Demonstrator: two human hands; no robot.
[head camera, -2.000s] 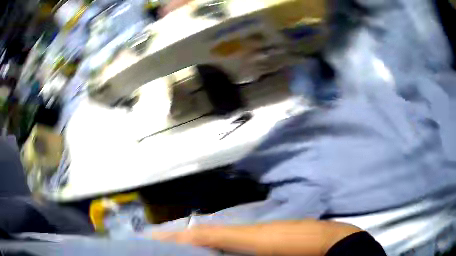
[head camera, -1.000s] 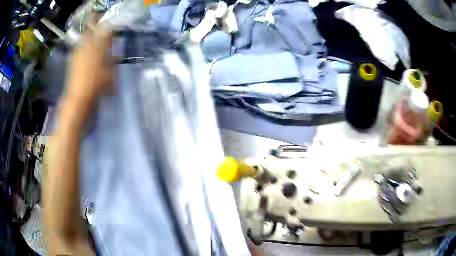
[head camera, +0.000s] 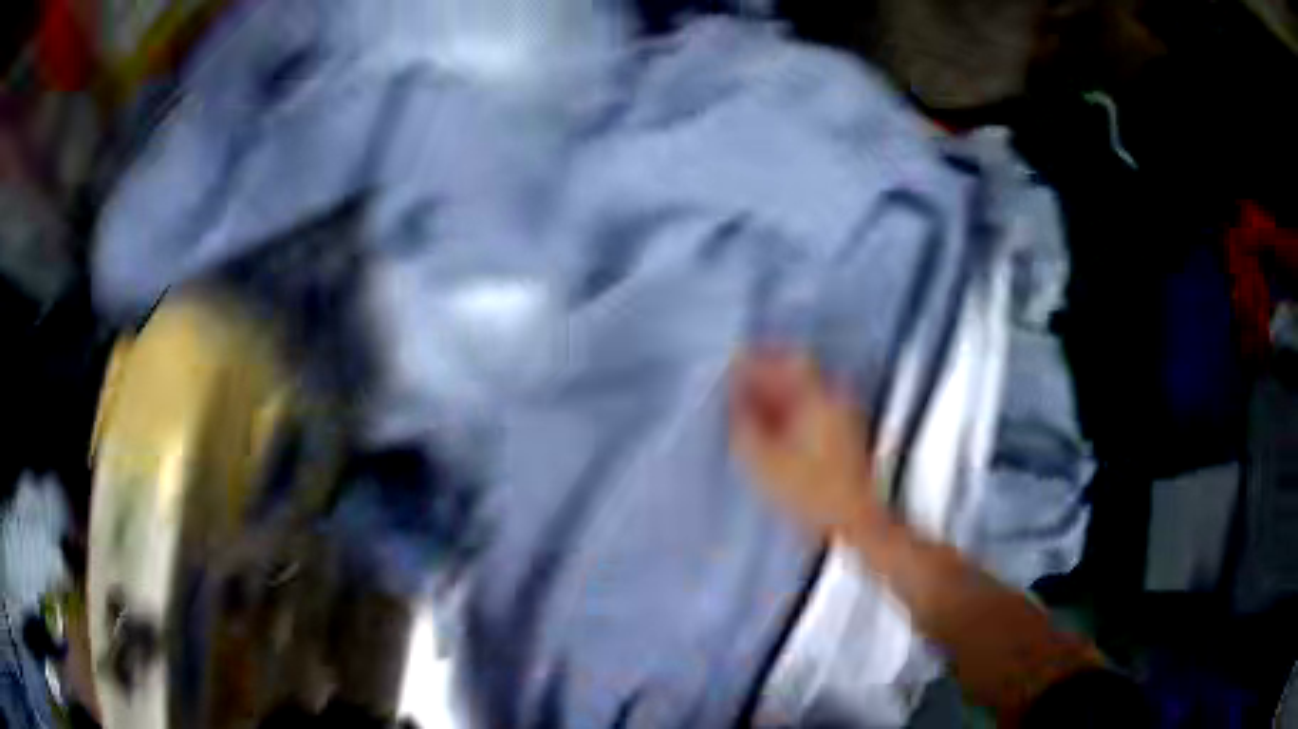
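Observation:
A large heap of light blue-grey cloth [head camera: 641, 342] with dark trim lines and white strips fills the middle of the view. My right hand [head camera: 800, 427] reaches in from the lower right and is over or on the heap. It is blurred, and I cannot tell whether its fingers grip the cloth. My left hand is not in view.
The sewing machine's yellowish end [head camera: 199, 385] stands at the left, beside the heap. A red thing [head camera: 1260, 271] and a pale rectangle [head camera: 1193, 527] show at the far right against a dark area. The whole view is blurred.
The view has swung from the thread cones and machine top to the cloth heap. My left arm, seen at the left over cloth one second ago, is out of view. My right hand has appeared.

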